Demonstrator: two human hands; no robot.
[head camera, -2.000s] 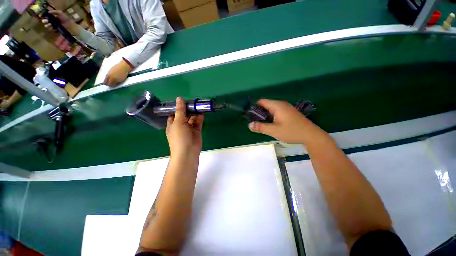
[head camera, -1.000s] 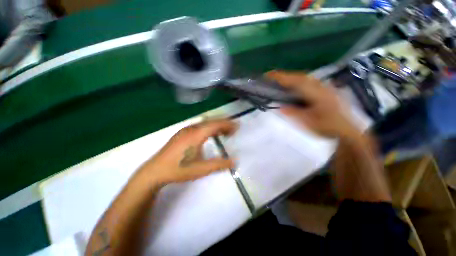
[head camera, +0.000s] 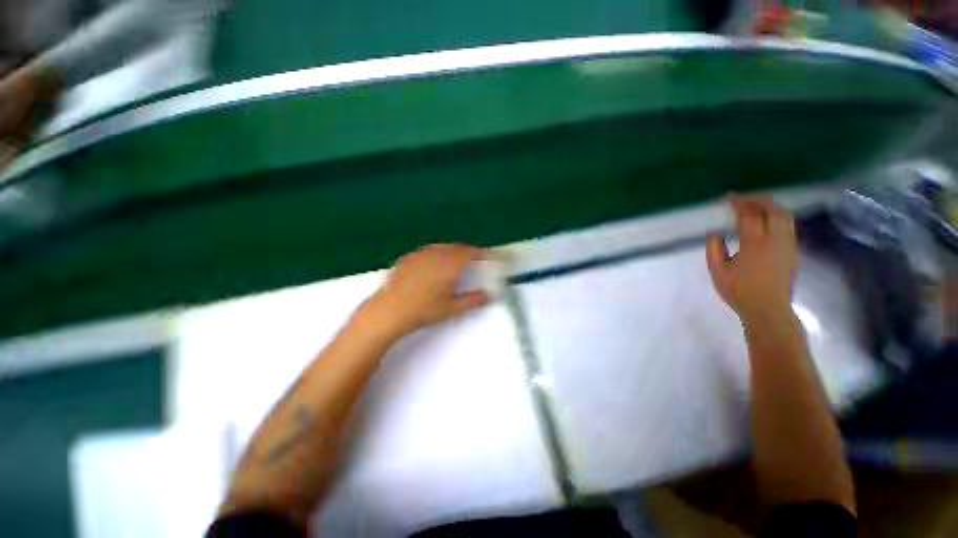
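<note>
No hair dryer is in my hands. My left hand (head camera: 433, 286) is over the upper edge of the white mat (head camera: 452, 410), its fingers and thumb apart with nothing seen in them. My right hand (head camera: 758, 252) is farther right, at the white rail (head camera: 630, 233), fingers apart and empty. Blurred dark shapes, perhaps dryers (head camera: 867, 268), lie on the white surface just right of my right hand. The picture is blurred, so their details do not show.
The green conveyor belt (head camera: 420, 189) runs across beyond the mat, between white rails. A smaller white sheet (head camera: 147, 483) lies at the lower left on the green bench (head camera: 63, 420). Another person's hand (head camera: 23, 105) and grey sleeve show at the upper left.
The dryer that my right hand held has left it. My right hand has moved right and now is empty. My left hand stays open near the mat's edge. The view has turned back left.
</note>
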